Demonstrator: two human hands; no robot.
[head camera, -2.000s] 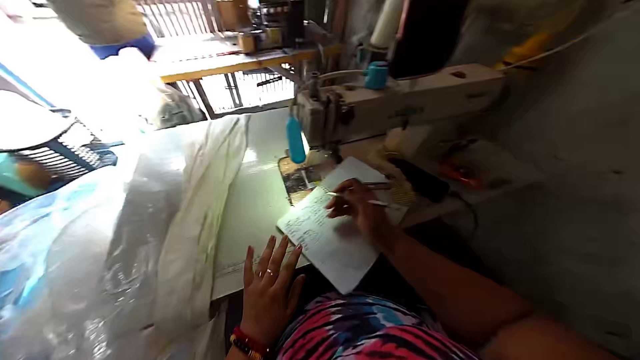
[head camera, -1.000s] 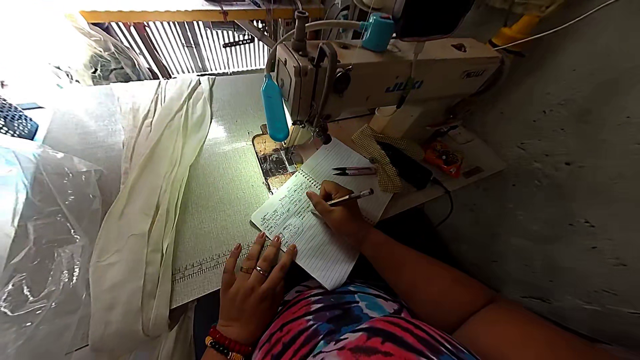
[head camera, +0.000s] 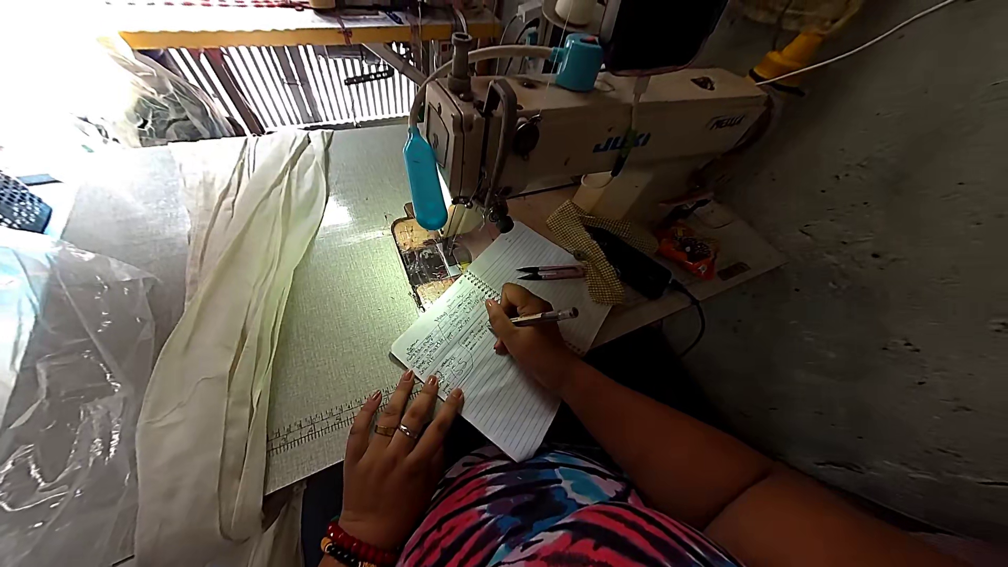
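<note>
A spiral-bound notebook of lined paper (head camera: 504, 394) lies open and slanted at the table's front edge, with handwriting on its page. My right hand (head camera: 529, 335) holds a pen (head camera: 545, 317), its tip end low over the written page. Two more pens (head camera: 551, 272) rest on the notebook's upper page, beyond that hand. My left hand (head camera: 403, 441), wearing rings, has its fingers spread, the fingertips at the notebook's lower left edge and the table edge. Just behind the notebook stands a Juki sewing machine (head camera: 583, 134), its needle plate (head camera: 441, 264) lit.
Long pale cloth strips (head camera: 228, 315) cross the table on the left, beside clear plastic (head camera: 71, 394). A blue lamp (head camera: 425, 179) hangs at the machine head. Checked cloth (head camera: 602, 272), a black corded device (head camera: 630, 260) and an orange packet (head camera: 689, 248) lie right. A rough wall (head camera: 882, 315) borders the right side.
The view has swung down toward the table. My right hand has lowered from above the page onto the notebook with the pen. My left hand remains by the notebook's edge.
</note>
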